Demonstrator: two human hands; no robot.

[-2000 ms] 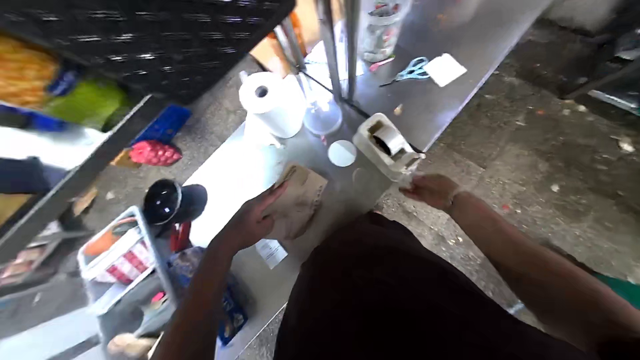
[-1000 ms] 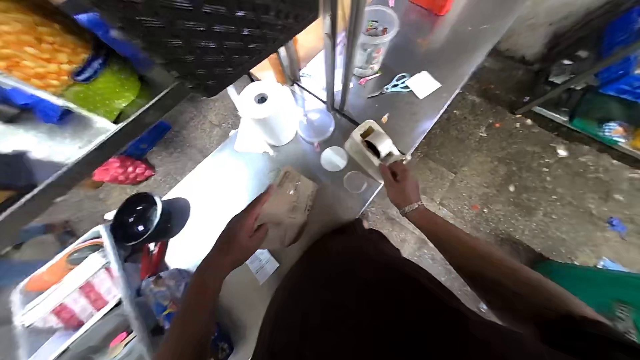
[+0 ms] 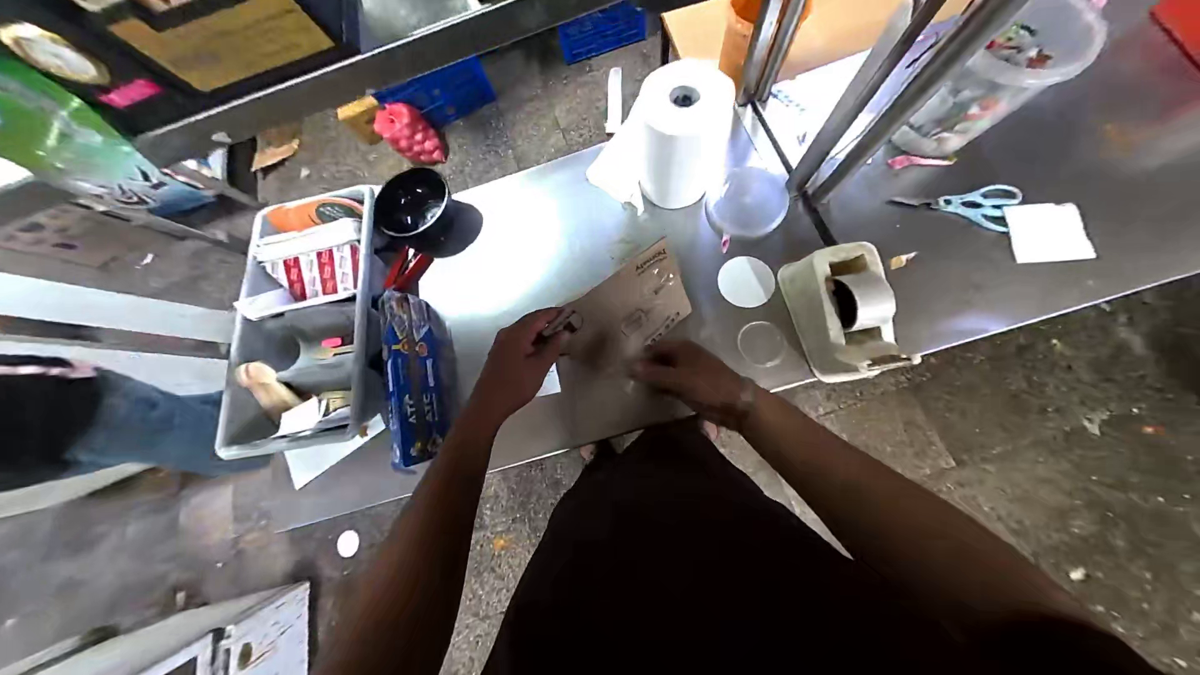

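Observation:
A brown paper bag [image 3: 647, 291] with printing lies on the steel table in front of me. My left hand [image 3: 525, 352] is at its left edge, fingers curled by a small dark, shiny thing that I cannot make out. Over the bag's lower right part is my right hand [image 3: 694, 375], slightly blurred, fingers bent down at the paper; whether it pinches anything is hidden. A beige tape dispenser [image 3: 811, 319] with a roll of tape stands right of the bag. Between them lie a white disc [image 3: 746, 281] and a clear round lid [image 3: 761, 344].
Behind the bag stand a white paper roll [image 3: 687, 141], a clear plastic cup [image 3: 747, 202] and metal posts [image 3: 867, 98]. Scissors [image 3: 980, 204] and a clear tub [image 3: 1003, 84] are at right. Leftward are a blue package [image 3: 412, 384], a black bowl [image 3: 412, 202] and a grey caddy [image 3: 305, 328].
My right hand has left the tape dispenser and moved left onto the paper bag. My left hand remains at the bag's left side. The view has shifted noticeably.

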